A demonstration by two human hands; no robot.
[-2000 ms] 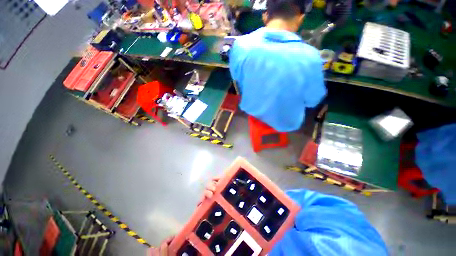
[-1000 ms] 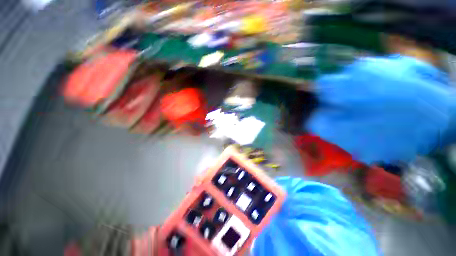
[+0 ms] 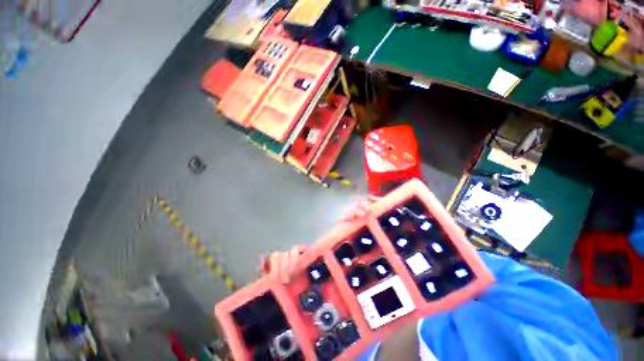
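An orange-red compartment tray (image 3: 346, 243) fills the lower middle, tilted, its far right end raised in view. Fingers of my left hand (image 3: 284, 265) curl over its far long edge. Fingers of my right hand (image 3: 361, 209) show blurred, further up the same edge. The rest of both hands is hidden by the tray. The bays hold several black square units with white labels, a pale square piece (image 3: 417, 264), a white-framed display piece (image 3: 388, 301), silver-ringed round-centred units (image 3: 326, 316) and dark pieces (image 3: 260, 319). A blue sleeve (image 3: 537, 310) lies beside the tray's right end.
A low rack carries orange trays (image 3: 279, 92) with some units, ahead on the left. A red stool (image 3: 392, 154) stands beyond my tray. A green bench (image 3: 438, 56) crosses the top. A lower green table (image 3: 558, 190) with papers is at right, beside another red stool (image 3: 613, 264). Floor tape (image 3: 194, 243) runs left.
The view has swung left, bringing the rack of trays nearer the centre; the seated person in blue has left view. More of my tray's lower bays shows. Both hands keep hold of it.
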